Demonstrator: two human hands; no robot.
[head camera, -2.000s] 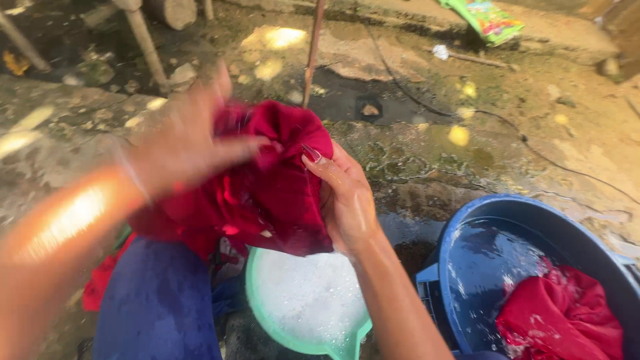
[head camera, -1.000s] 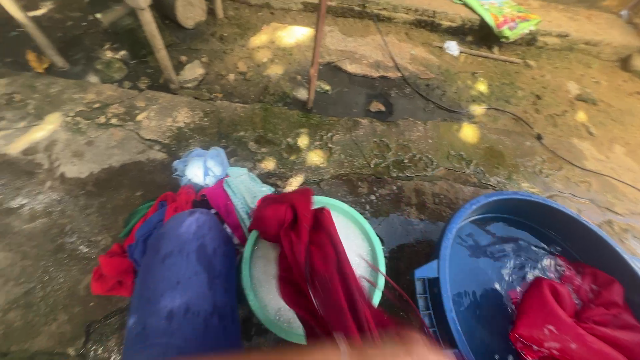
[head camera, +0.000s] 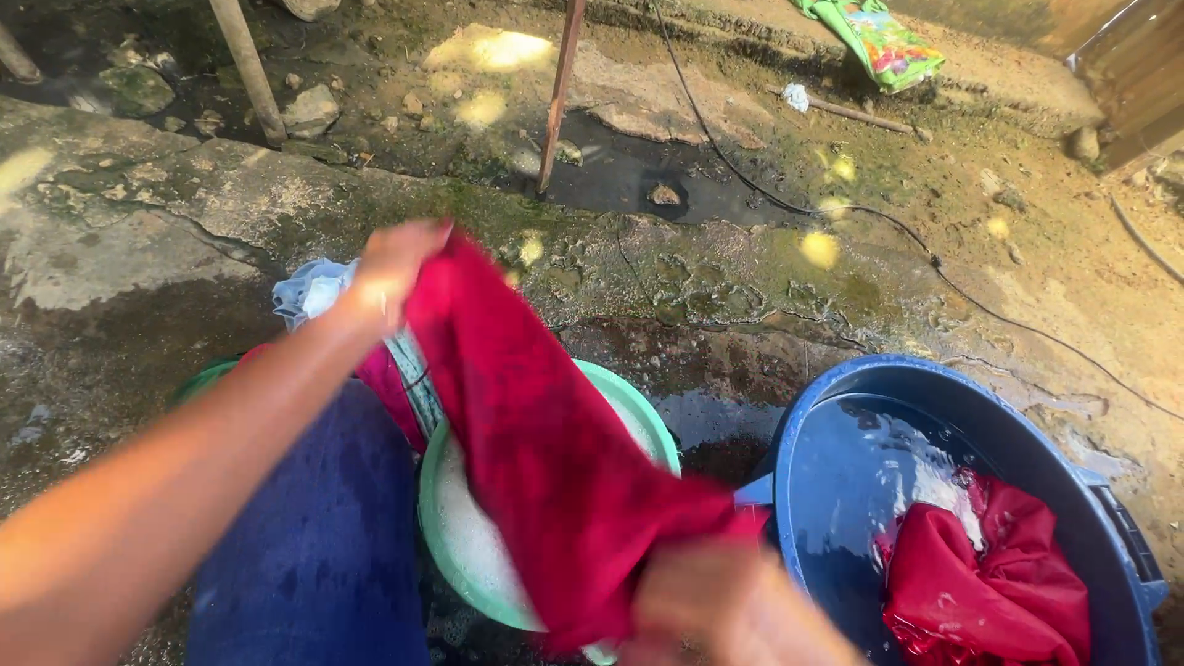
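Note:
A wet red cloth (head camera: 546, 435) is stretched between my two hands. My left hand (head camera: 402, 268) grips its upper left end, and my blurred right hand (head camera: 712, 601) holds its lower right part. Beneath the cloth stands a mint-green basin (head camera: 647, 416) of sudsy water. To the right, a blue tub (head camera: 795, 435) of water holds another red cloth (head camera: 999, 583), partly above the surface.
My knee in dark blue fabric (head camera: 305, 546) is beside the basin. Behind it lie a light blue cloth (head camera: 314, 289) and other clothes. Wooden poles (head camera: 561, 97), a black cable (head camera: 740, 176) and a green printed bag (head camera: 888, 51) lie beyond on wet, uneven ground.
Two seconds ago the red cloth was bunched between my hands; a second ago it hung over the green basin. Now it is stretched out, with my left hand back in view on its upper end.

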